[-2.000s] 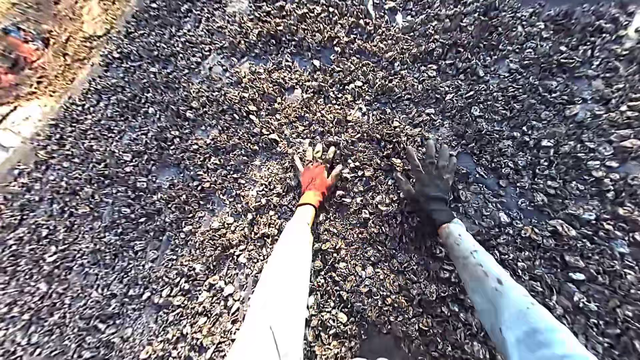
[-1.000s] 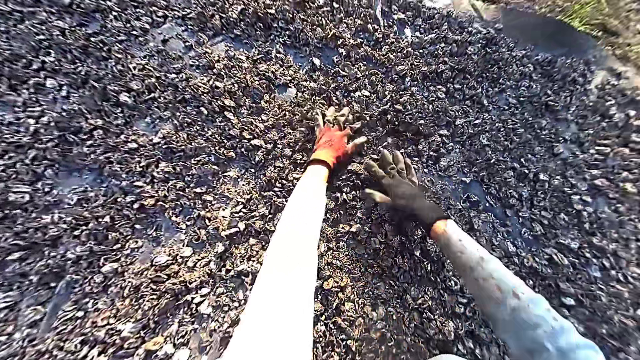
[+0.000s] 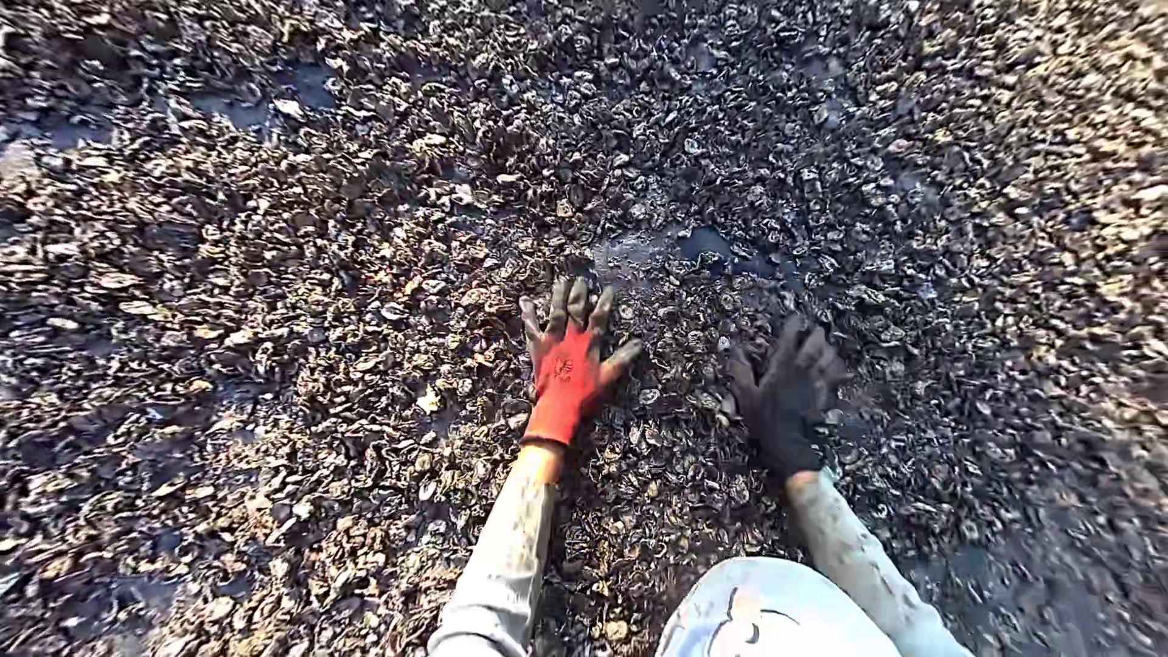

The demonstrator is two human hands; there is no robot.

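A thick layer of small, dark, curled dried pieces [image 3: 347, 365], whose exact kind I cannot tell, spreads under both hands. My left hand [image 3: 572, 365], in a red glove with dirty grey fingers, lies on the layer near the middle, palm down with its fingers apart. To its right, my right hand [image 3: 787, 392] wears a dark glove and touches the same layer; it is somewhat blurred, fingers spread from the thumb. Neither hand shows anything held. Both forearms are in pale, stained sleeves.
Patches of a dark, smooth surface [image 3: 707, 245] show through the pieces ahead of my hands. A pale, rounded, stained cloth-like form [image 3: 776, 616], perhaps my clothed knee, juts in at the bottom edge. The layer runs out to the frame's edges.
My hands, close together a second ago, are now farther apart. The view has shifted; the edge of the layer and the ground beyond have left the frame, and the pale form at the bottom shows more.
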